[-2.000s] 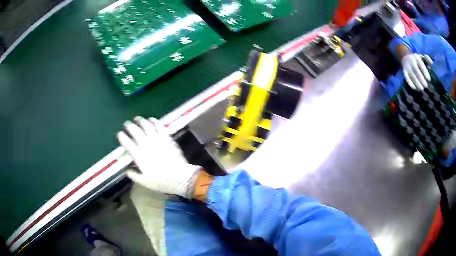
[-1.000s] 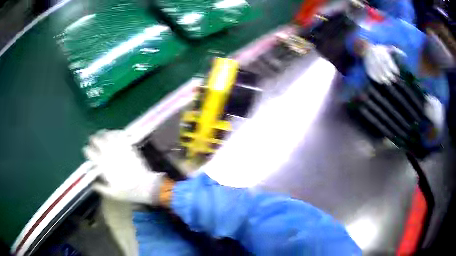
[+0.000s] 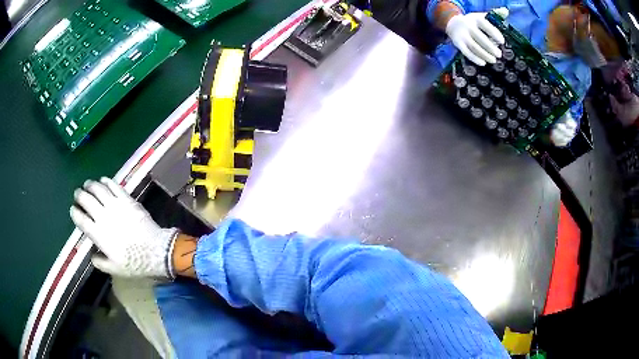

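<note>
My right hand (image 3: pixel 126 231), in a white knitted glove, lies palm down over the white rail with a red stripe (image 3: pixel 62 275) at the conveyor edge. Its fingers are a little apart on the belt side, its thumb is on the near side, and no loose object shows in it. My left hand is not in view. A green circuit board (image 3: pixel 98 66) lies flat on the green belt (image 3: pixel 35 175) beyond my hand, pale pads up. Part of a second board (image 3: pixel 200 8) shows at the top edge.
A yellow-and-black tape dispenser (image 3: pixel 225 119) with a black cylinder stands on the steel table (image 3: pixel 392 189) by the rail. A shallow black tray (image 3: pixel 322 31) holds metal pieces. At upper right, a person in blue with white gloves holds a board with black capacitors (image 3: pixel 501 91).
The view has shifted, so belt, rail, dispenser and table appear further left. My right hand stays on the rail. The other person's board now shows its round capacitor tops more face-on.
</note>
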